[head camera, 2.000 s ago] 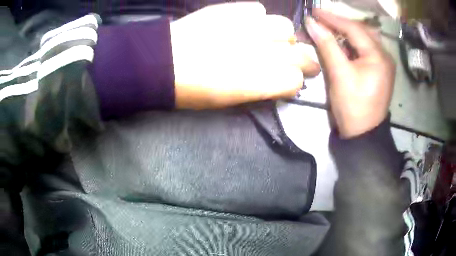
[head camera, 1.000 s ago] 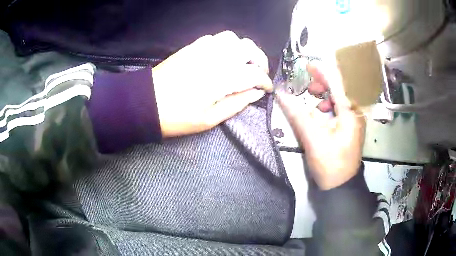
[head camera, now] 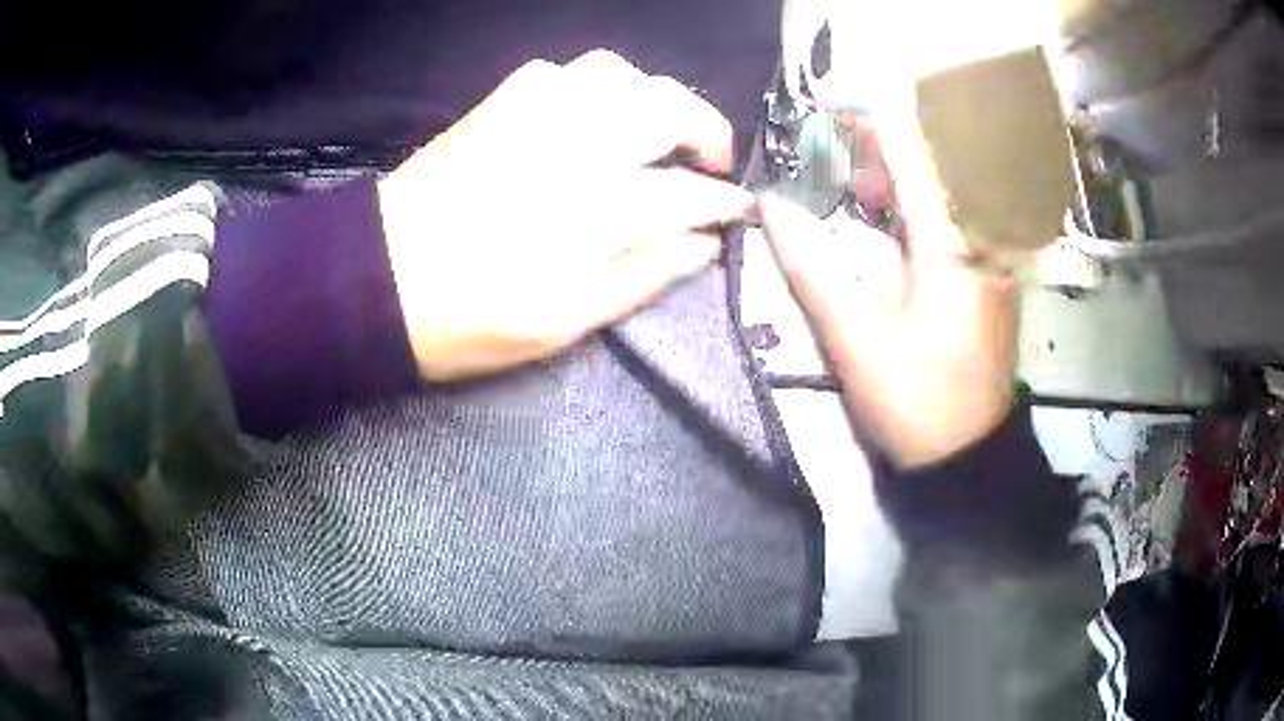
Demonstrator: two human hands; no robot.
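A large fabric panel, ribbed grey on this face and dark purple-black behind, lies over my lap and the machine bed. A narrow dark edge binding runs down its right side. My left hand grips the fabric edge between thumb and fingers, left of the needle area. My right hand is beside that edge; its thumb tip meets my left fingertips, and its other fingers are partly hidden behind glare and the cardboard flap. Whether it pinches the cloth cannot be told. The needle is not clearly visible.
The white machine head is at the top right, washed out by light. The pale machine bed extends to the right of my right hand. A reddish, cluttered parts tray is at the far right edge.
Two seconds ago both hands were higher, with the machine head out of view. Since one second ago, hands, cloth and machine all sit slightly up and left in view; the left hand still grips the edge.
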